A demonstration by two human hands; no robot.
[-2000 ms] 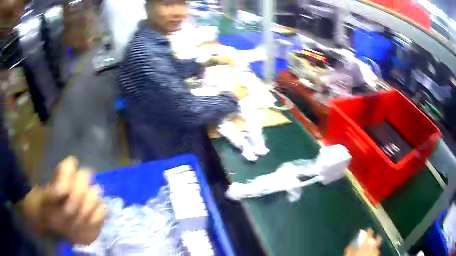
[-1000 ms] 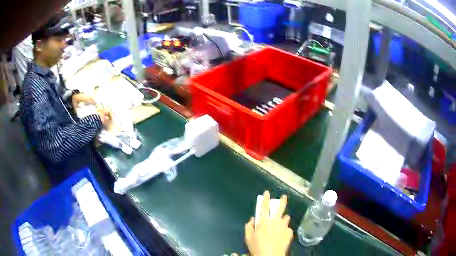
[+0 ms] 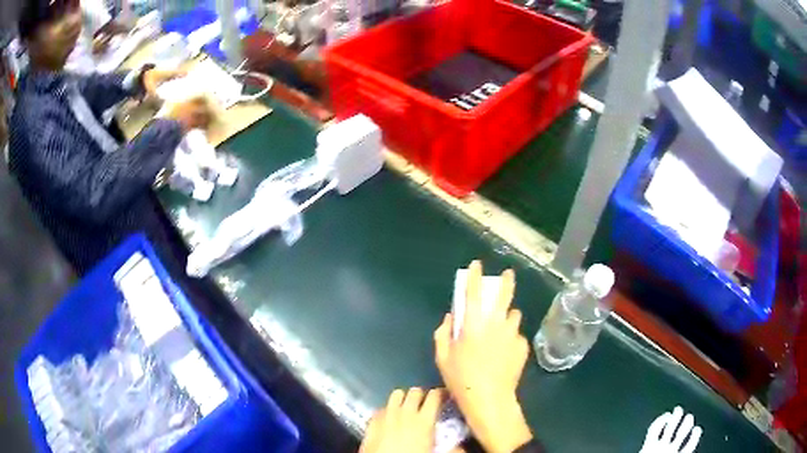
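My right hand is on a white block, apparently a power strip, its fingers over the block's top and side above the green bench. My left hand is cut off by the bottom edge, fingers bent; its grip is hidden. Clear crinkly film shows between the hands. A clear bottle with a white cap stands right of my right hand. A white glove lies at the bottom right. Two stacked white power strips stand farther off, bagged cords trailing left.
A blue crate with white units and bagged cords is at the lower left. A red crate stands beyond the bench, and a grey post rises behind the bottle. A blue tray is at the right. A person works at the left.
My left hand, first seen at the far left, now shows beside my right hand. My right hand shows more fully on the white block. The view has swung right and down, bringing in the bottle and glove.
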